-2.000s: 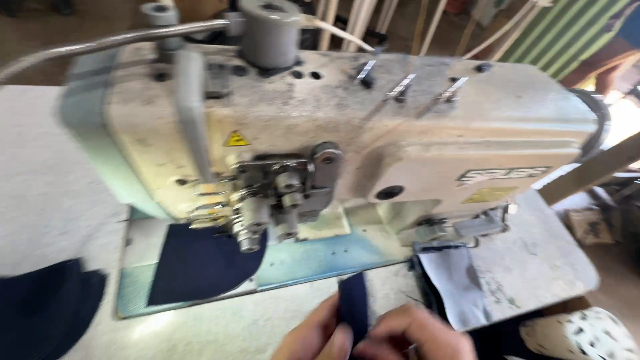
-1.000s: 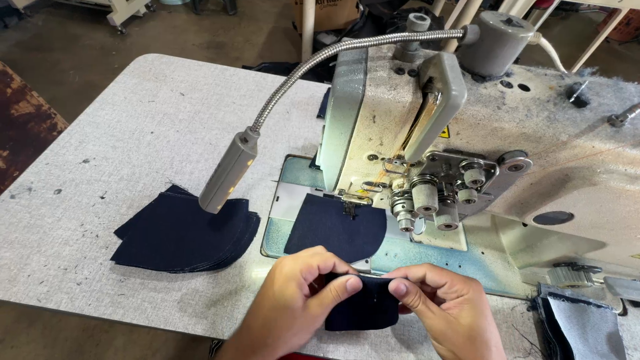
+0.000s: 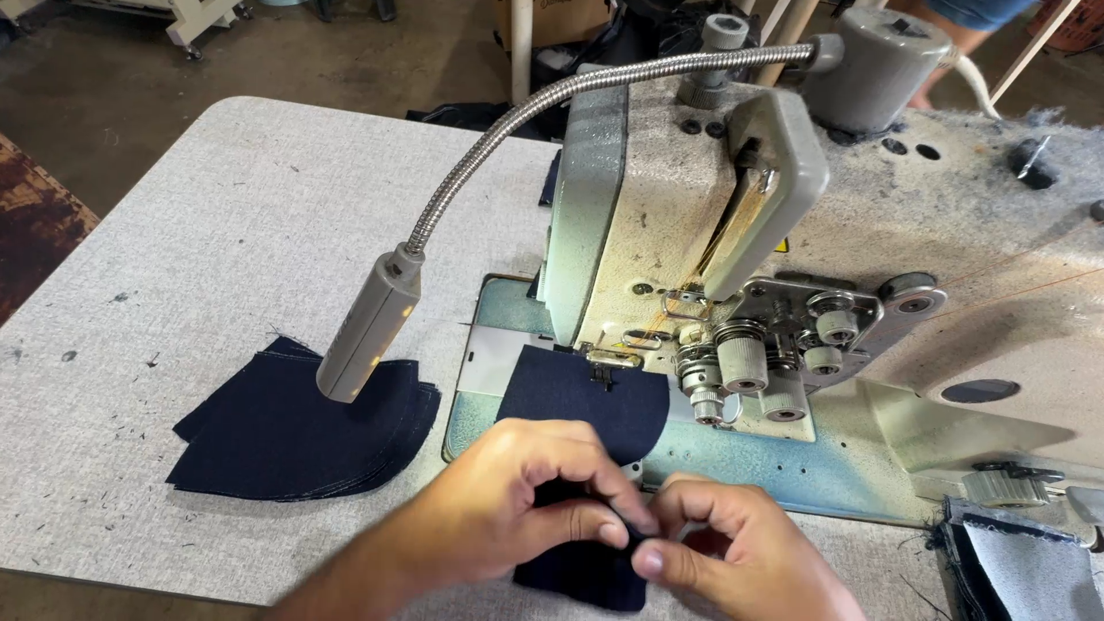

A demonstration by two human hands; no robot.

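My left hand (image 3: 543, 509) and my right hand (image 3: 724, 543) pinch the upper edge of a small dark blue fabric piece (image 3: 586, 573) between thumbs and fingers, in front of the sewing machine (image 3: 681, 198). Just beyond my left hand, another dark blue fabric piece (image 3: 586, 405) with a rounded edge lies under the presser foot (image 3: 604, 373). A stack of dark blue curved fabric pieces (image 3: 293, 431) rests on the table to the left. The fingers partly hide the held piece.
A lamp (image 3: 366, 328) on a flexible metal arm (image 3: 509, 121) hangs over the stack's edge. Thread tension knobs (image 3: 742, 358) stick out from the machine. More fabric pieces (image 3: 1018, 569), dark and light, lie at the table's (image 3: 216, 233) right. Behind the machine, part of a person (image 3: 957, 34) shows.
The view has swung left since the oldest frame. My hands still hold the fabric piece, and since one second ago my left hand has bent over its top edge, with the fingertips closer together.
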